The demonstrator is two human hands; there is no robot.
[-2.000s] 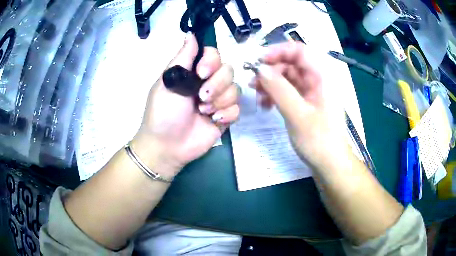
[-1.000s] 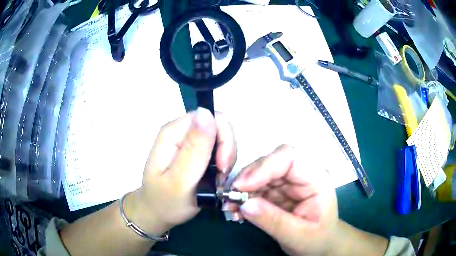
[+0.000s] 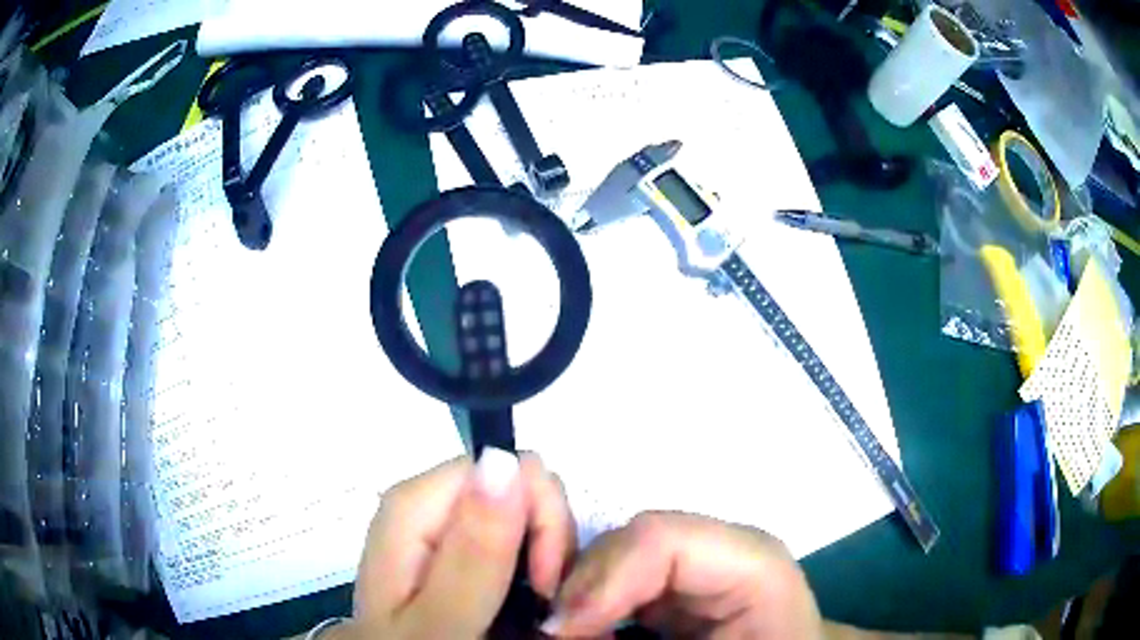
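Note:
A black ring-arm part (image 3: 569, 294) is held upright with its ring away from me and its dimpled tab inside the ring. My left hand (image 3: 463, 550) is shut on its arm at the lower middle. My right hand (image 3: 688, 581) is beside the part's lower end, at the bottom edge, with its fingers curled; whether it grips anything is hidden. The socket end is mostly hidden, and no metal fitting shows. The digital caliper (image 3: 800, 348) lies on an inspection sheet (image 3: 650, 413), right of the held part.
Sample parts (image 3: 290, 125) lie on the sheets at the top. Stacked clear blister trays (image 3: 75, 375) stand at left. A pen (image 3: 856, 231), tape roll (image 3: 1030, 181), white roll (image 3: 923, 65), yellow tool (image 3: 1010, 294), blue tool (image 3: 1025, 488) and dotted label sheet (image 3: 1075, 375) lie at right.
Both hands and the held part have moved lower in view, to the bottom edge. The fitting my right hand held at the socket no longer shows. More of the sample parts shows at the top.

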